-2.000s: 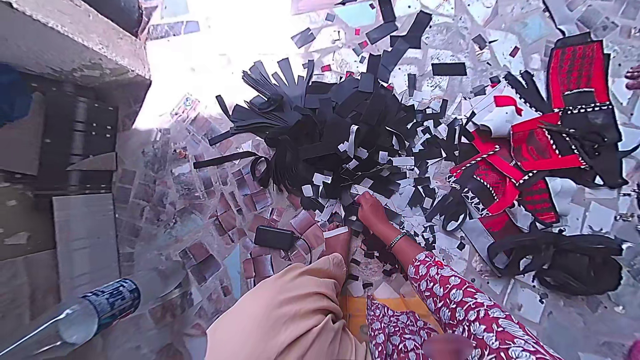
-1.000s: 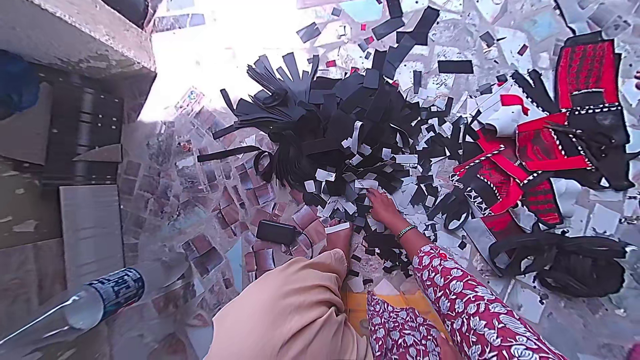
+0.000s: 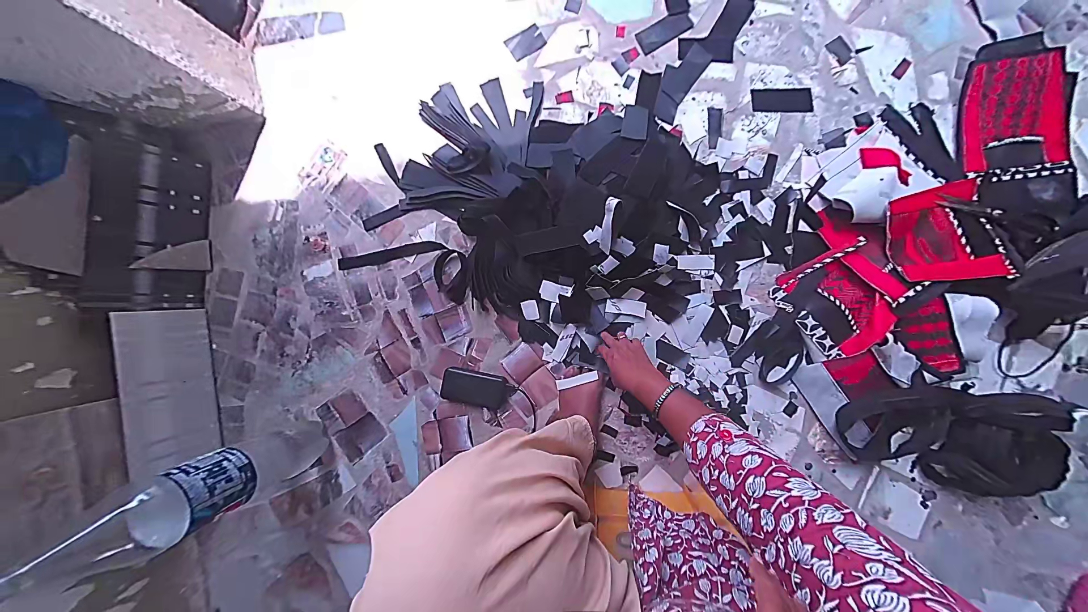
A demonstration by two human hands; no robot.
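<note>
My right hand (image 3: 629,361), with a bracelet at the wrist and a floral sleeve behind it, reaches to the near edge of a large heap of black strips (image 3: 578,170). Its fingertips are among small black and white cut pieces (image 3: 554,291); whether they pinch one is unclear. Just left of the hand, a bare foot or lower leg (image 3: 580,399) has a white strip lying across it. My left hand cannot be made out. A patch of skin shows at the bottom edge, too little of it to tell hand from foot.
Red and black fabric pieces with patterned trim (image 3: 1011,110) lie at right, above a tangle of black straps (image 3: 994,442). A black box-shaped device with a cord (image 3: 474,388) is left of the foot. A plastic bottle (image 3: 208,489) lies lower left, near a concrete ledge (image 3: 170,51).
My right hand shifted slightly right between the two earlier frames, and is now back a little to the left at the heap's near edge.
</note>
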